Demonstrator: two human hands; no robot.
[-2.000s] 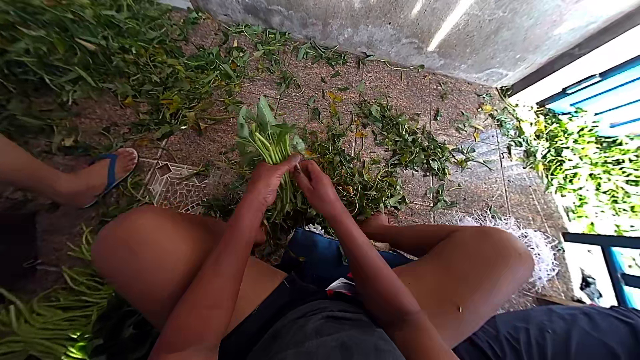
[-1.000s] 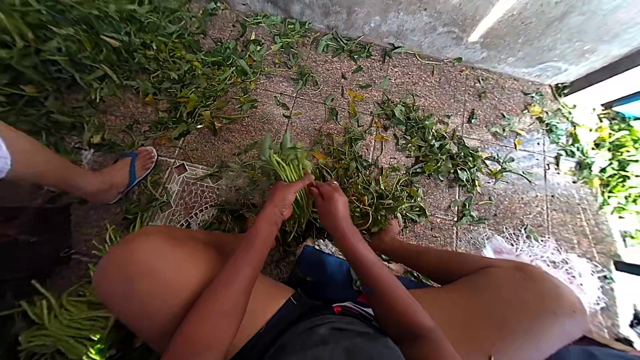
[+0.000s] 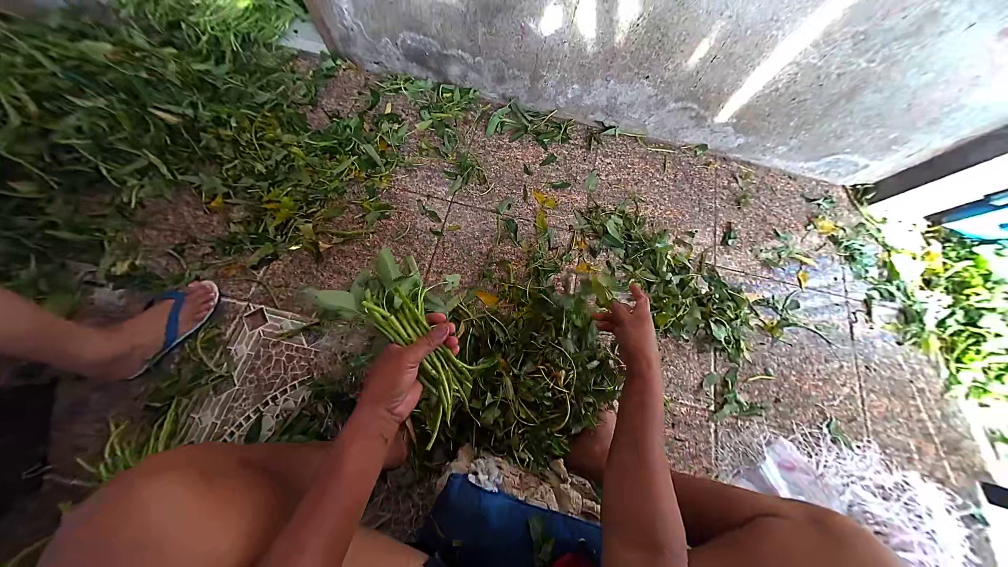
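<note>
A bunch of leafy green stems (image 3: 402, 315) is gripped in my left hand (image 3: 413, 358), its leaves pointing away from me and the thin stem ends hanging below the fist. To its right my right hand (image 3: 626, 319) is raised with fingers spread, over the edge of a heap of loose greens (image 3: 535, 362). A blurred leaf (image 3: 602, 290) shows right at its fingertips; whether they touch it I cannot tell. The heap lies on the floor between my feet.
A large pile of greens (image 3: 102, 142) covers the far left. Another person's foot in a blue flip-flop (image 3: 175, 319) stands at left. A concrete wall (image 3: 630, 71) rises ahead. White plastic strings (image 3: 882, 496) lie at lower right, and a blue cloth item (image 3: 504, 524) lies between my legs.
My hands, together at the bunch one second ago, are now apart. My right hand has moved right, off the bunch, and its fingers have spread; my left hand still holds the stems.
</note>
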